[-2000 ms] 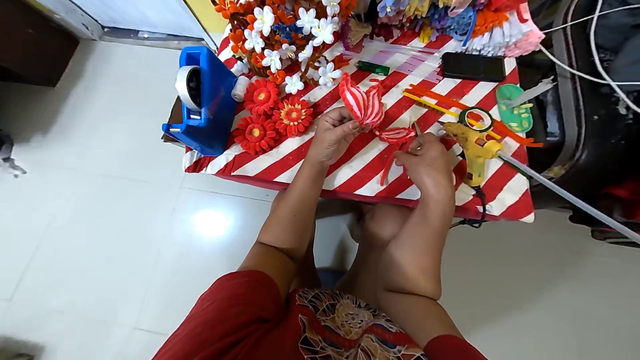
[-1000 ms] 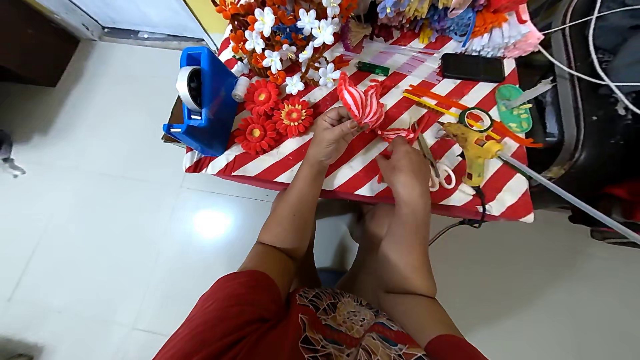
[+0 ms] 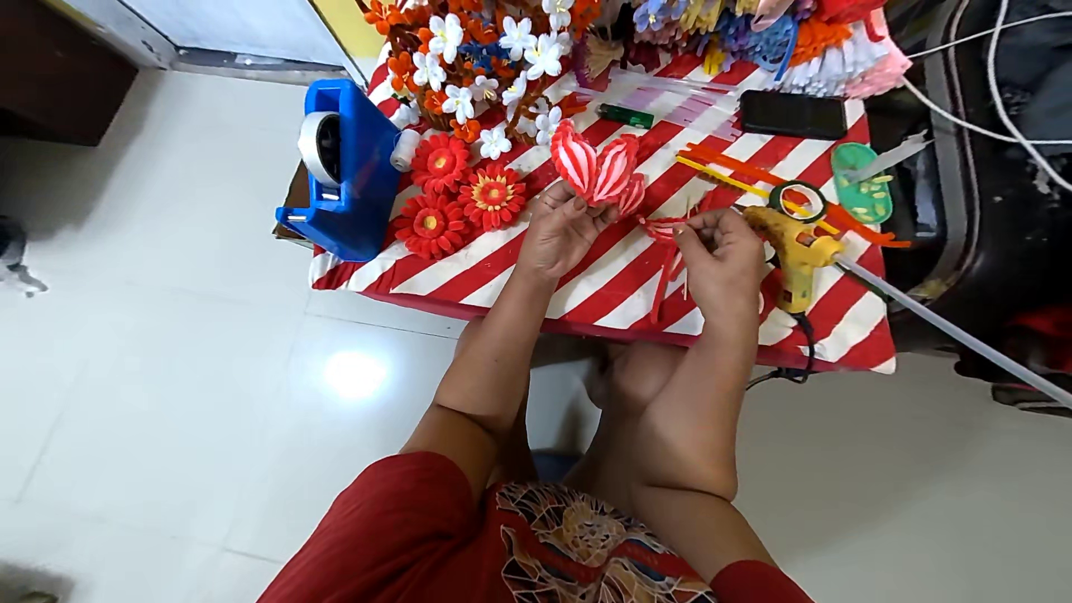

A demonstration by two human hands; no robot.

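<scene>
My left hand point(image 3: 569, 228) holds a red-and-white flower of looped petals point(image 3: 596, 164) by its base, above the striped cloth. To its right, the fingertips of my right hand point(image 3: 720, 251) are closed on a small red-and-white petal piece point(image 3: 663, 228). Red strips point(image 3: 663, 289) lie or hang just below that piece; which, I cannot tell. Just right of my right hand is a yellow glue gun point(image 3: 791, 251) with a long clear glue stick point(image 3: 955, 331) in its back. Scissors are mostly hidden behind my right hand.
On the striped tablecloth point(image 3: 469, 285) are a blue tape dispenser point(image 3: 356, 176), red fabric-like flowers point(image 3: 437, 224), a green lighter point(image 3: 626, 115), a black phone point(image 3: 793, 115), a roll of tape point(image 3: 797, 202), orange stems point(image 3: 737, 163) and a green dish point(image 3: 863, 180). Flower bunches stand behind.
My right hand has moved a little to the right from where it was one second ago, and now covers most of the scissors. My left hand stays on the flower.
</scene>
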